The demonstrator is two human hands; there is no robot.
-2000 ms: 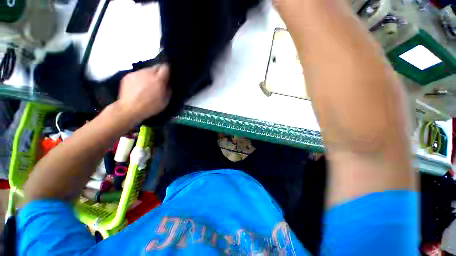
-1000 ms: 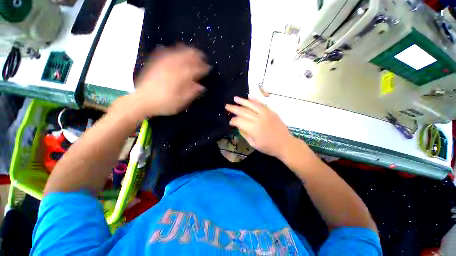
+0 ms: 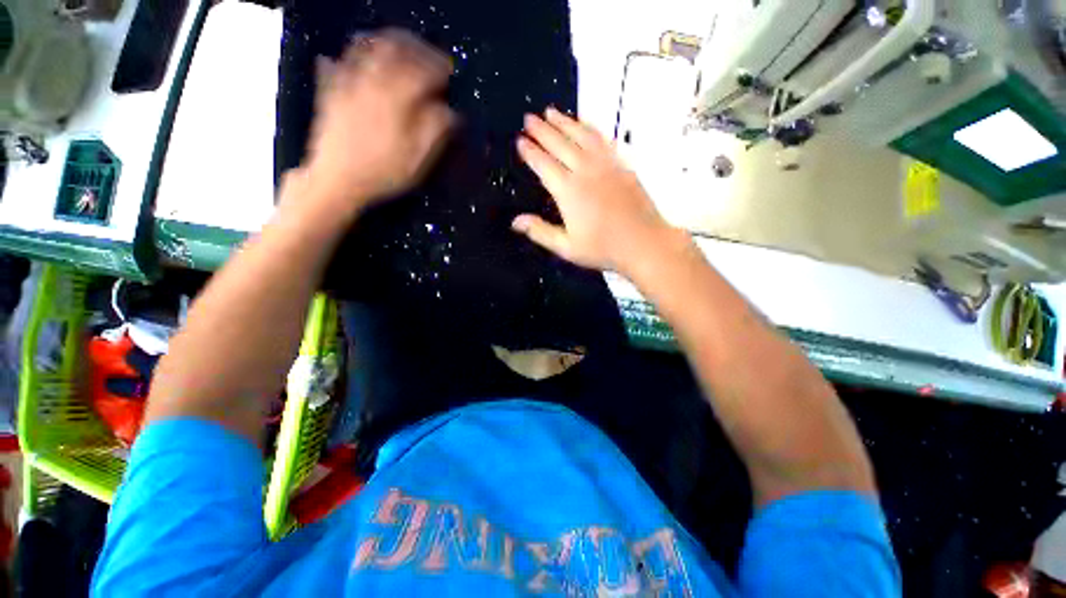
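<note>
A black fabric panel [image 3: 491, 70] with white speckles lies over the white table and hangs down over its front edge towards my lap. My left hand [image 3: 383, 117] is on the panel's left part; it is blurred, its fingers look curled, and I cannot tell whether it grips cloth. My right hand [image 3: 585, 193] rests flat on the panel's right side with its fingers apart, holding nothing.
The cream sewing machine [image 3: 818, 175] stands to the right. Purple-handled snips [image 3: 953, 294] and a yellow-green ring [image 3: 1019, 325] lie at the right edge. A lime green basket [image 3: 70, 432] is below the table at left. A black phone [image 3: 150, 44] and small green tray [image 3: 87, 180] are at upper left.
Since two seconds ago the bunched black cloth has been spread flat and my right arm has come back from the far side. In the last second both hands have moved farther up the panel.
</note>
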